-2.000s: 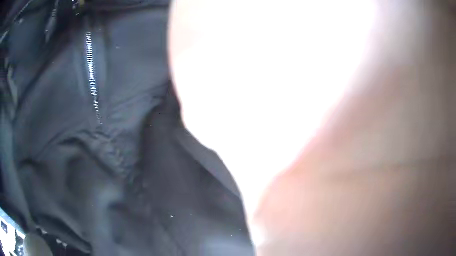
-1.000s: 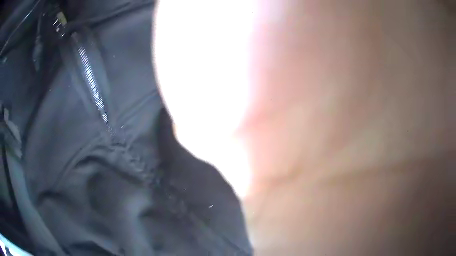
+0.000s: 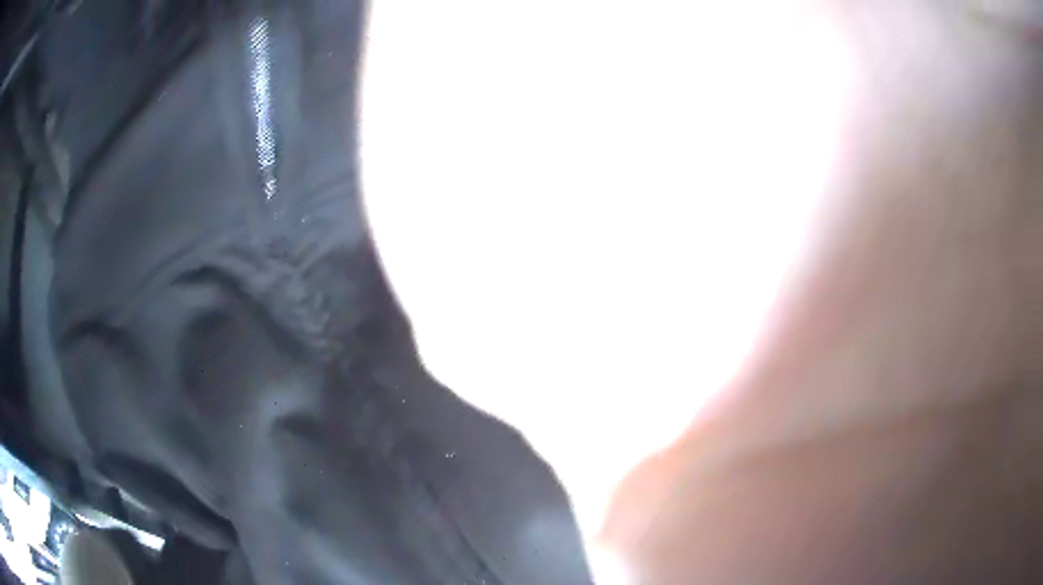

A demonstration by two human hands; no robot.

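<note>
A blurred, skin-toned surface (image 3: 892,343) fills the right side of the view, very close to the camera. It looks like part of a hand, with a crease across its lower part, but I cannot tell which hand. Its left part is washed out to plain white. No fingertips can be made out on it, and whether it holds anything is hidden. Dark grey clothing (image 3: 172,229) with folds and a shiny zipper-like strip (image 3: 264,109) fills the left side. No work object can be made out.
At the bottom left corner a bright patch (image 3: 25,514) with small dark marks shows past the clothing. A pale rounded thing (image 3: 94,560) lies beside it, too cut off to name.
The overexposed white area has spread right again after narrowing. The clothing and its shiny strip have shifted in view. The bright corner patch and pale rounded thing show again at bottom left.
</note>
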